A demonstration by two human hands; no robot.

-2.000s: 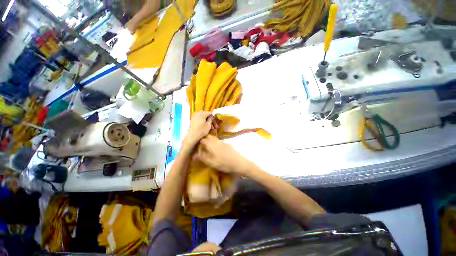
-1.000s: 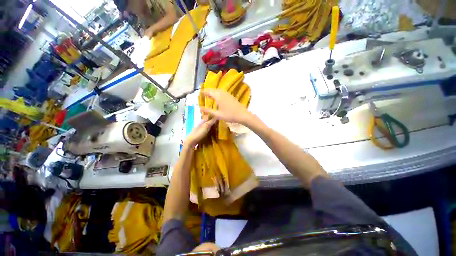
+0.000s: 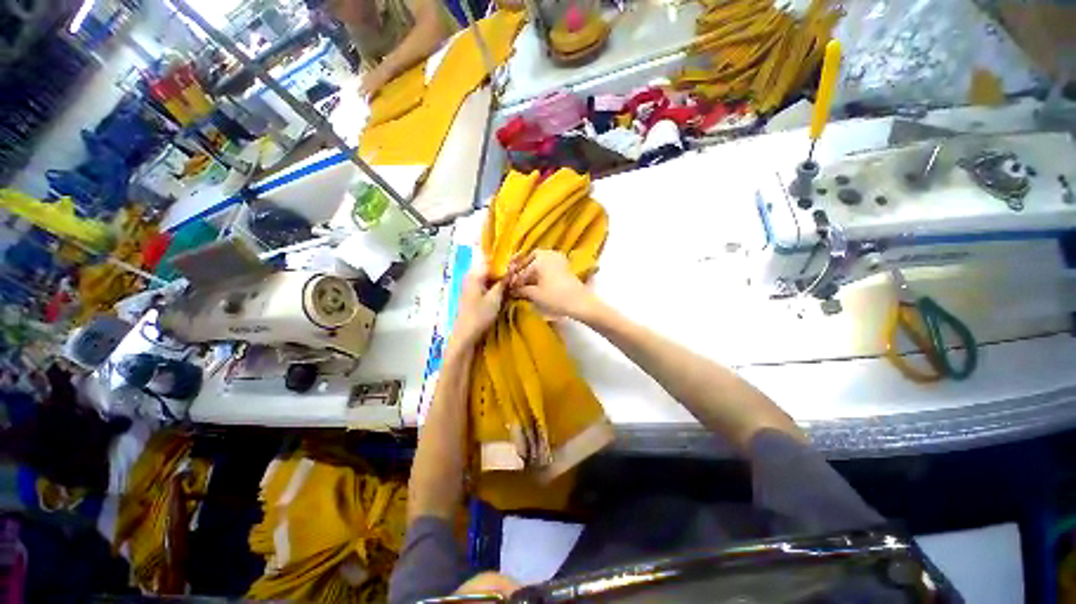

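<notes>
A bundle of mustard-yellow cut pieces (image 3: 533, 378) lies over the table's front edge, fanned at the top, with pale strips at its lower ends hanging over the edge. It is drawn in at the middle. My left hand (image 3: 481, 304) and my right hand (image 3: 549, 283) meet at that narrow middle, fingers close together, pinching the material there. The tie strip itself is hidden or too small to make out.
A white sewing machine (image 3: 920, 195) stands right, with green and orange-handled scissors (image 3: 930, 340) on its bed. Another machine (image 3: 266, 313) stands left. Red and pink scraps (image 3: 625, 118) lie behind. Yellow bundles (image 3: 325, 519) hang below left. A person's arm (image 3: 407, 53) shows beyond.
The loose tie end seen earlier at the bundle's right no longer shows. My right hand has moved down from the bundle's upper part to its middle, beside my left hand. The view has shifted slightly.
</notes>
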